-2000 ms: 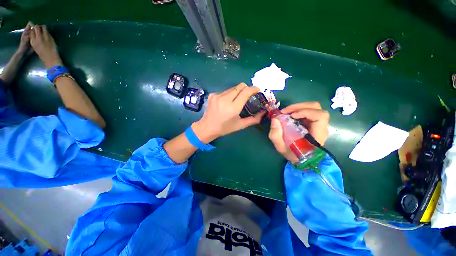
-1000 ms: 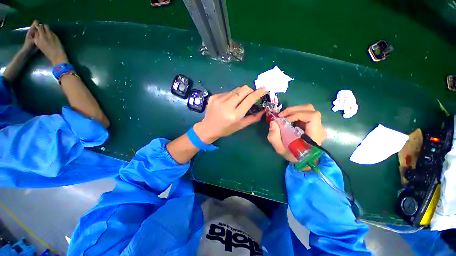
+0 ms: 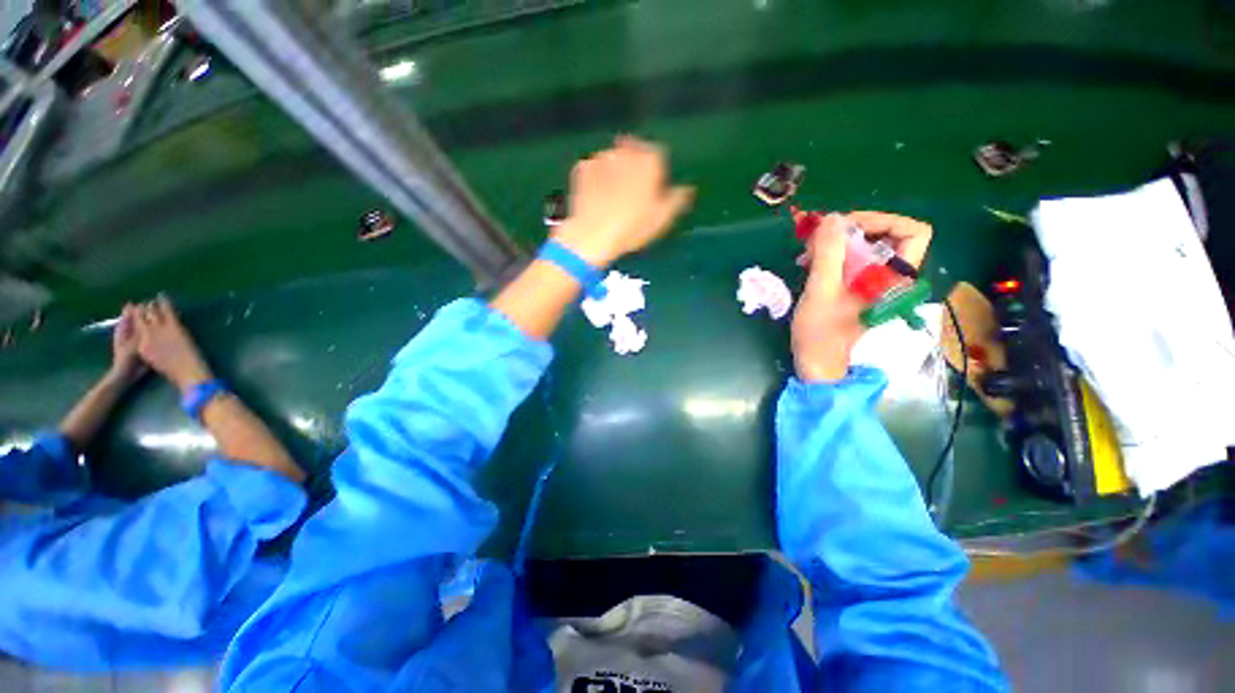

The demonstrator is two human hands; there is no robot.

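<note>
My right hand (image 3: 867, 271) holds the dispensing syringe (image 3: 880, 279), with red contents and a green cap. Its red tip points up and left, just below a small black housing (image 3: 779, 183) on the far green surface. My left hand (image 3: 626, 203) is blurred, reaching over the far surface with its thumb apart; I see nothing held in it. Its fingertips are hard to make out. Another dark housing (image 3: 555, 209) shows partly beside its wrist side. Further housings lie at the left (image 3: 377, 225) and right (image 3: 1000, 159).
Crumpled tissue (image 3: 616, 309) lies below my left hand, another piece (image 3: 764, 291) near the syringe. A grey post (image 3: 393, 149) slants at left. A black controller (image 3: 1050, 393) and white sheets (image 3: 1131, 318) are at right. Another person's hands (image 3: 160, 339) are at far left.
The view has shifted. My left hand has left the syringe tip, moved away to the far side and no longer holds the housing. My right hand still holds the syringe, now farther out.
</note>
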